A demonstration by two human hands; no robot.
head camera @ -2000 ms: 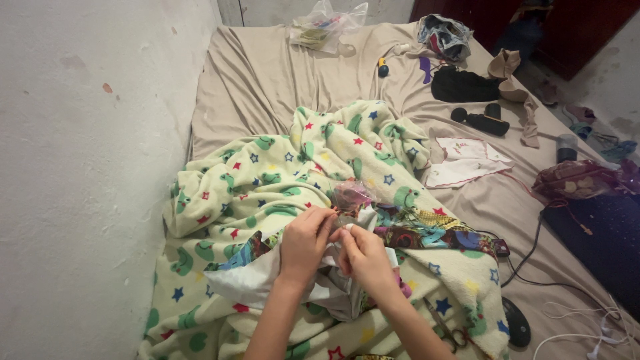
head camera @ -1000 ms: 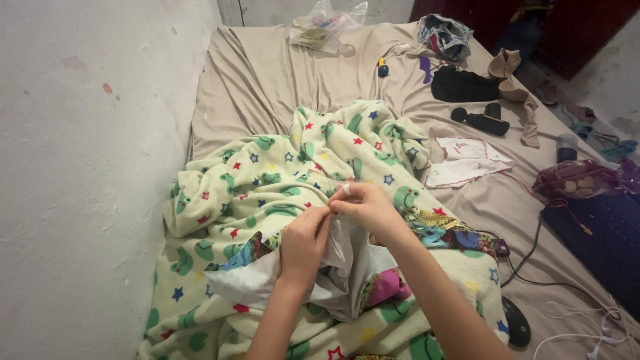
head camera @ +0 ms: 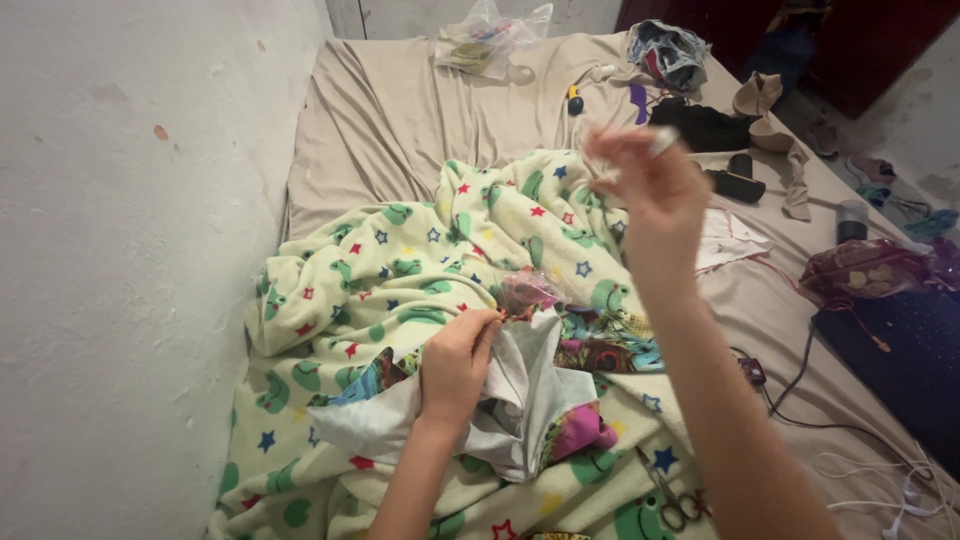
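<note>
Thumb and fingers of my left hand (head camera: 461, 360) pinch the upper edge of a fabric piece (head camera: 517, 382), white on one side with a colorful print on the other. My right hand (head camera: 652, 172) is raised above and to the right of the fabric, blurred, with its fingertips drawn together and something white at a finger; whether it holds anything small is not clear. Beyond the left hand sits a clear plastic bag (head camera: 529, 289) with pinkish contents. Printed cloth (head camera: 600, 352) lies right of the white fabric. Scissors (head camera: 671, 499) rest on the frog-patterned blanket (head camera: 405, 292).
A wall (head camera: 150, 262) borders the bed on the left. Toward the far end are a plastic bag (head camera: 480, 52), a yellow and dark object (head camera: 575, 101) and denim clothing (head camera: 667, 56). Black cloth (head camera: 697, 126), a cable (head camera: 799, 382) and white earphones (head camera: 907, 499) lie on the right.
My right hand has moved up and right, away from my left hand, where both were together over the fabric. My left hand remains at the fabric. The scissors now show more fully.
</note>
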